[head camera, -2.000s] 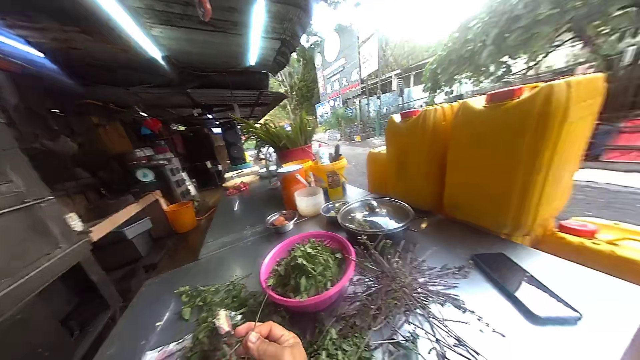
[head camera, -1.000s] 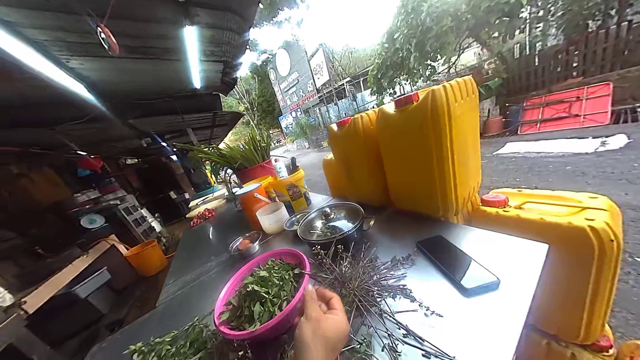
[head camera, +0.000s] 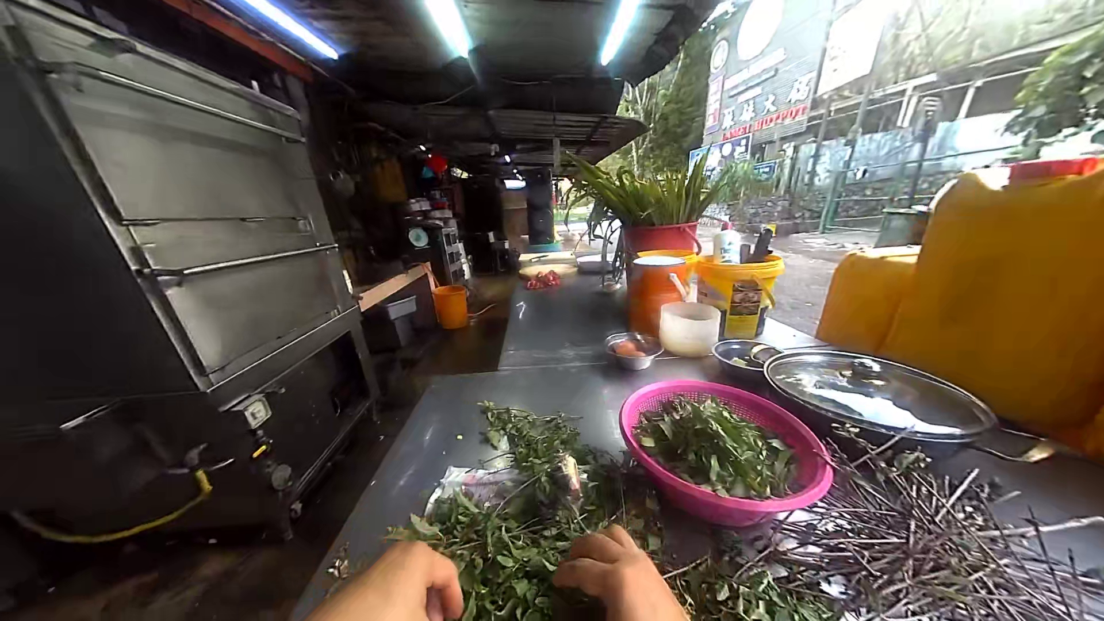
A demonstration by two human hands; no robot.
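Note:
Leafy green herb sprigs (head camera: 509, 535) lie in a heap at the near edge of the metal table. My left hand (head camera: 392, 586) rests at the left side of this heap, fingers curled; whether it holds a stem is hidden. Over the heap's right part is my right hand (head camera: 617, 573), its fingers bent down into the leaves, the tips unseen. A pink plastic colander (head camera: 729, 509) filled with picked leaves (head camera: 720, 444) stands just beyond and right of my right hand. Bare, dark stems (head camera: 931, 535) are piled to the right of the colander.
Behind the colander are a lidded metal pan (head camera: 880, 401), a small metal bowl (head camera: 634, 352), a translucent tub (head camera: 690, 328) and a yellow bucket (head camera: 742, 289). Large yellow jerrycans (head camera: 992, 302) stand at right. A steel cabinet (head camera: 198, 216) is left of the metal table (head camera: 448, 397).
The view has swung left. My right hand was beside the colander's near rim one second ago and is now over the herb heap. My left hand has come into view.

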